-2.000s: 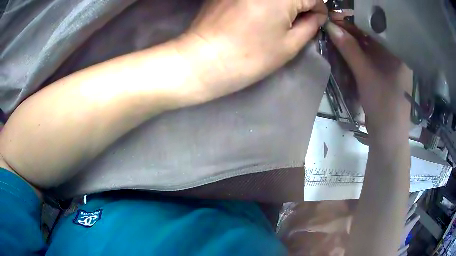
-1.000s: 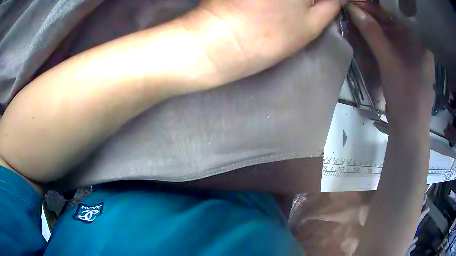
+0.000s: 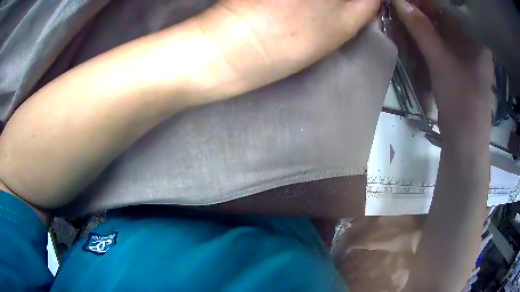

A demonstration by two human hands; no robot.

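Note:
The grey-taupe garment panel (image 3: 273, 137) lies across the table and hangs towards my lap. Its stitched lower edge borders a dark brown, finely ribbed panel (image 3: 319, 197). My left hand (image 3: 291, 40) rests on the grey panel, its fingertips cut off by the top edge. My right hand (image 3: 450, 40) is at the top right, one fingertip close to my left hand beside small metal parts (image 3: 385, 20). What either hand holds is hidden or out of the picture.
The white table edge with a printed ruler (image 3: 399, 188) shows below a slim metal guide (image 3: 407, 94). The blurred grey machine head (image 3: 493, 20) is at the top right. My teal-clothed lap (image 3: 216, 251) is below.
Compared with two seconds ago, my hands sit farther right and higher in the picture, their meeting fingers now mostly cut off. The panel and ruler also appear shifted right and slightly up.

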